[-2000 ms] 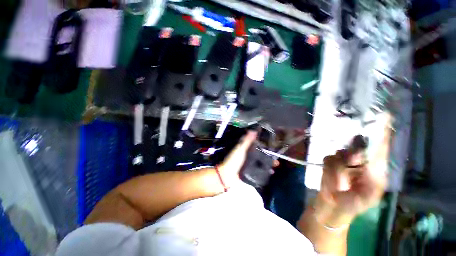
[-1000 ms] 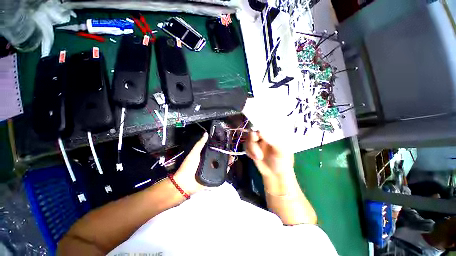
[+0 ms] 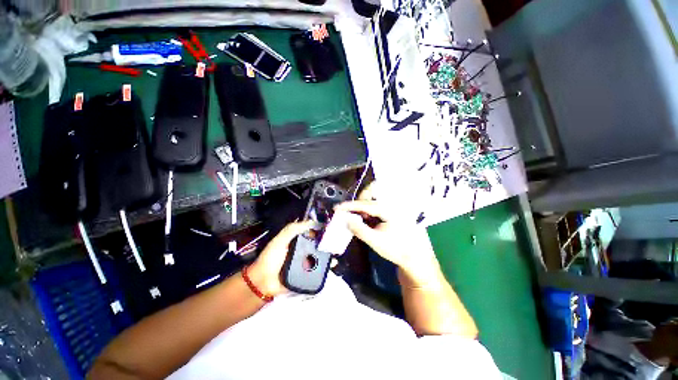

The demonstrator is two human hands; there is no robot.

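My left hand (image 3: 279,252) holds a black lock panel housing (image 3: 305,271) over my lap, with its round hole toward me. My right hand (image 3: 379,230) is at the housing's right side, its fingers on a small white rectangle (image 3: 337,233) that covers part of the housing's middle. The housing's far part is open and shows dark inner parts. A thin wire rises from near my right fingers. What lies under the white rectangle is hidden.
Several black panels (image 3: 181,137) lie along the bench edge, white cables hanging down. Behind are a glue tube (image 3: 149,52), red-handled tool (image 3: 197,49), silver-rimmed frame (image 3: 256,56) and small black cover (image 3: 315,58). Circuit boards (image 3: 470,104) lie on the white sheet at right; a blue crate (image 3: 89,315) is below left.
The white rectangle now shows at my right fingers over the housing. My right hand has come in from the right side and closed against the housing. The view has shifted slightly.
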